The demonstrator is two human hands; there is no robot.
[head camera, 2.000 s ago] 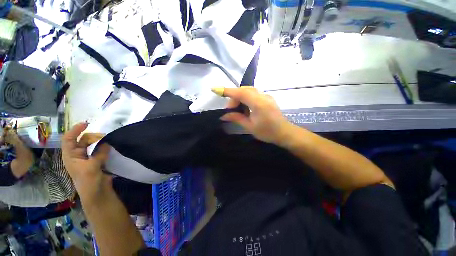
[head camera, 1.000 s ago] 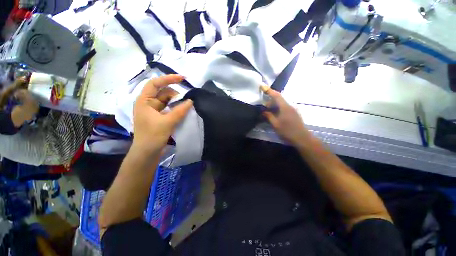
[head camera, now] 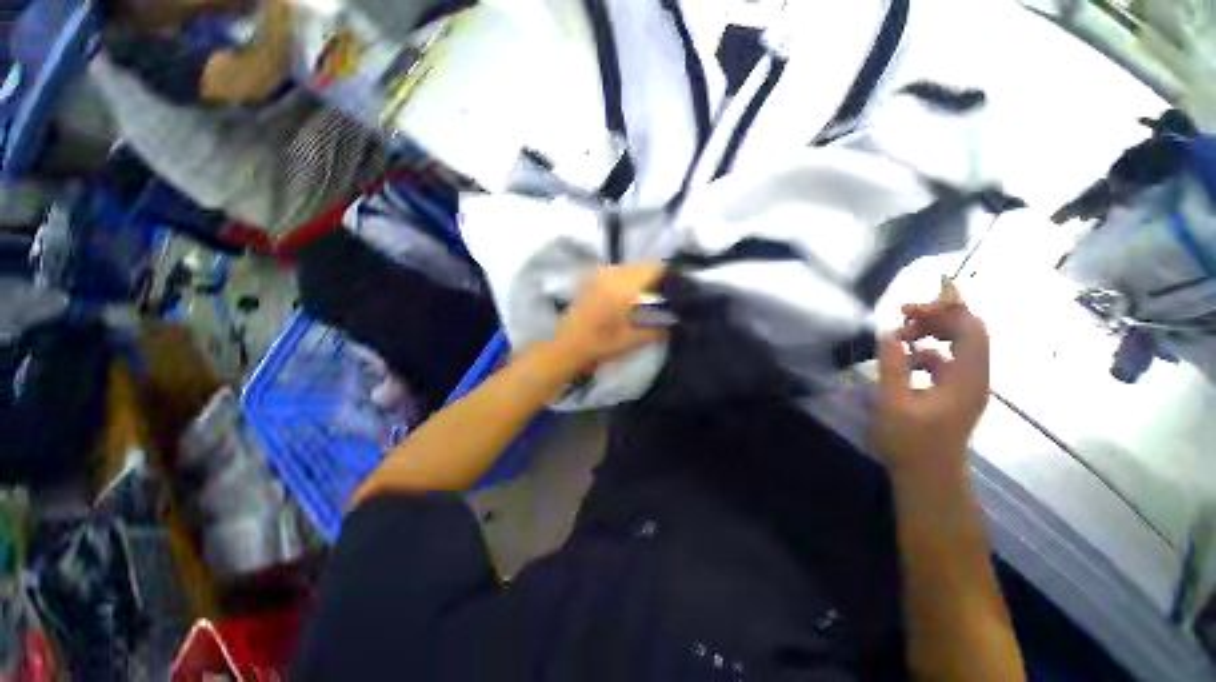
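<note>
Pale garment panels with black strips [head camera: 787, 200] lie heaped on the machine table and hang over its front edge. A black garment panel [head camera: 720, 340] lies at the edge against my dark shirt. My left hand [head camera: 614, 315] is closed on the black panel, its fingertips partly hidden at the cloth. My right hand [head camera: 936, 366] is raised off the cloth to the right, fingers bent and apart, with a yellowish cover on a fingertip. I see nothing held in it. The picture is blurred.
The sewing machine head [head camera: 1158, 253] is at the right. A blue plastic basket [head camera: 300, 433] stands below the table edge at left, with dark cloth beside it. A red basket [head camera: 240, 646] is at the lower left. Another person's hand [head camera: 250, 60] shows at the upper left.
The view has swung left and tilted. My right hand has let go of the black panel and moved away to the right. My left hand has come to the middle, gripping the cloth.
</note>
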